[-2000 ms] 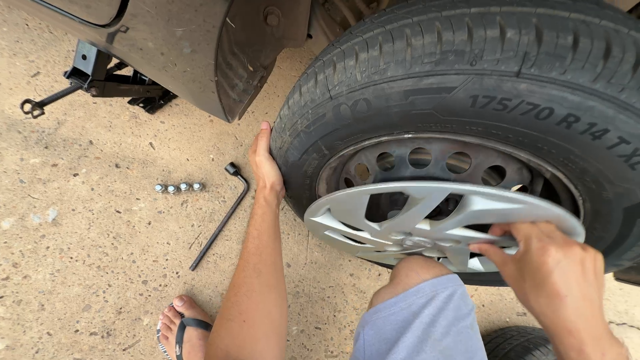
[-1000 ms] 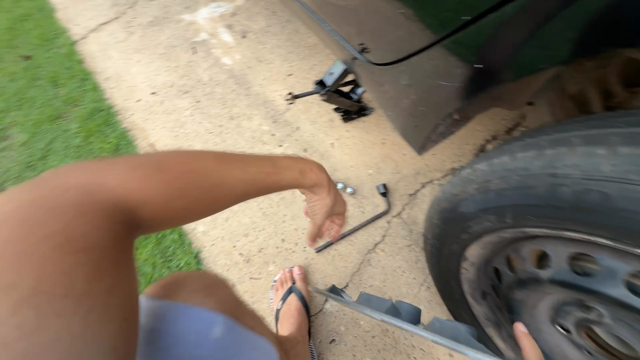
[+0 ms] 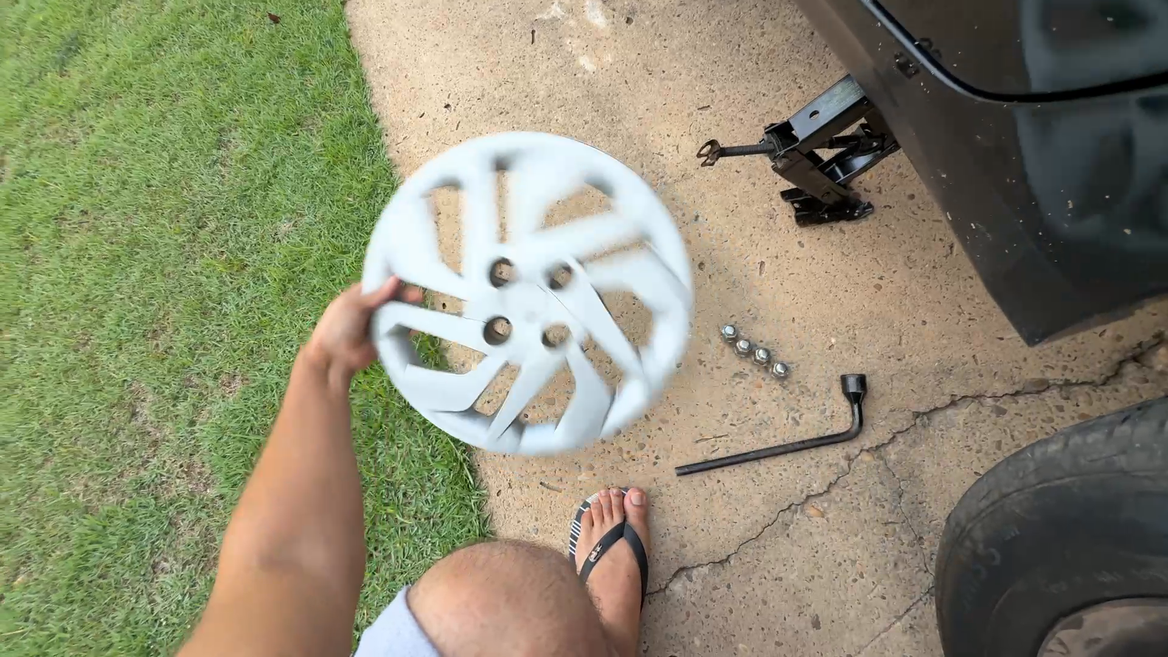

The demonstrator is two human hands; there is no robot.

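Note:
My left hand grips the left rim of a silver plastic hubcap, with the thumb on its face and the fingers behind. The hubcap hangs over the edge between grass and concrete, its spoked face toward me and slightly blurred. Right of it, several chrome lug nuts lie in a slanting row on the concrete. Below them rests a black L-shaped lug wrench, its socket end up and to the right. At the lower right is a car tire with part of its steel wheel. My right hand is out of view.
A black scissor jack stands under the sill of the dark car body at the upper right. Grass borders the concrete on the left. My sandaled foot is below the wrench, and a crack runs across the concrete.
The hubcap, held before the wheel by my right hand two seconds ago, is now in my left hand, over to the left. The view has swung left. My right hand has left the view.

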